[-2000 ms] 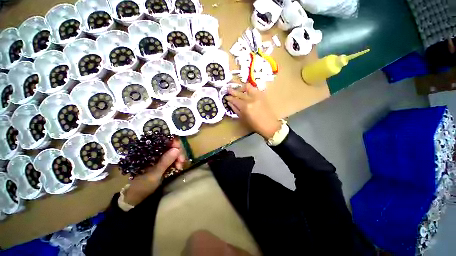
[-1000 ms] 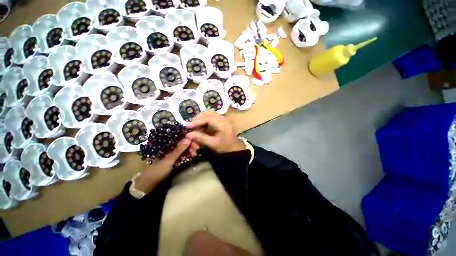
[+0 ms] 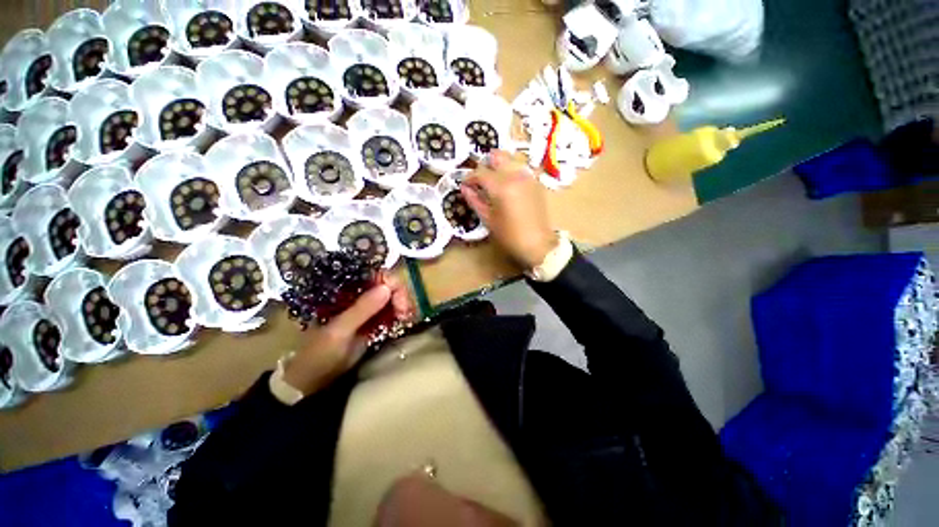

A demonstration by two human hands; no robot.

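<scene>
My left hand (image 3: pixel 355 321) is closed around a bunch of wired LEDs (image 3: pixel 327 288) with dark shiny heads, red wires and silvery ends, at the table's front edge. My right hand (image 3: pixel 508 206) reaches over the camera housing at the right end of the front row (image 3: pixel 460 209), its fingertips at the housing's upper right side. Whether the fingers hold a small part cannot be told. White camera housings (image 3: pixel 237 280) stand in tight rows, each with a black disc ringed by pale spots.
Right of the rows lie small white plastic pieces (image 3: pixel 536 116) with red-and-yellow pliers (image 3: pixel 569 128) on them. A yellow bottle (image 3: pixel 684 153), loose housings (image 3: pixel 646 96) and a clear bag (image 3: pixel 713 25) are further right. Blue-covered bins (image 3: pixel 829 329) stand on the floor.
My right hand went from the end housing to the bunch at my left hand, and is now back over the end housing. My left hand still holds the bunch. The view has shifted slightly.
</scene>
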